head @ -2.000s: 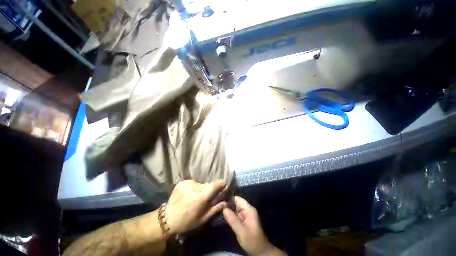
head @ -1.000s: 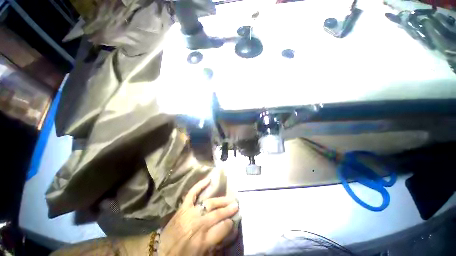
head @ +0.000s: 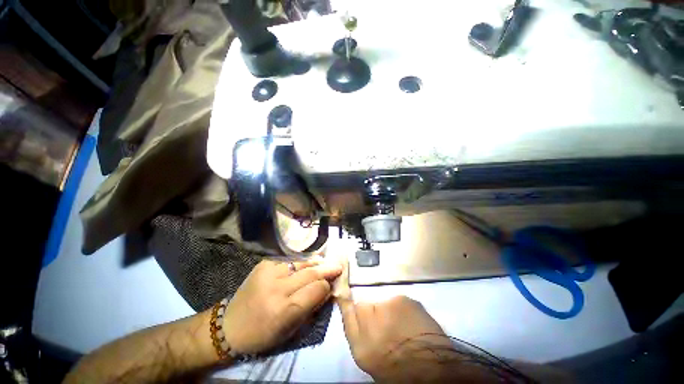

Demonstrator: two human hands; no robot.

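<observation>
My left hand point(head: 277, 304), with a beaded bracelet, presses its fingertips on the fabric edge just in front of the needle area. My right hand point(head: 386, 330) meets it there, its fingers on a small pale fabric piece point(head: 341, 279). The dark textured outer fabric point(head: 206, 255) lies under and beside my left hand. The shiny olive-brown lining point(head: 161, 142) is heaped left of the machine. The white machine head point(head: 450, 112) spans the frame, with the curved lever guard point(head: 259, 195) at its left end and the tension knob point(head: 382, 227) in front. The needle point is not clearly visible.
Scissors with blue ring handles point(head: 551, 270) lie on the bed right of the needle area. A dark flat object point(head: 643, 289) lies farther right. A dark post point(head: 251, 37) stands behind the head. Dark threads or hairs cross near my right forearm.
The view has moved closer over the machine head. The lining heap has shifted back and more dark fabric shows. My right hand, hidden a second ago, is now beside my left at the needle area.
</observation>
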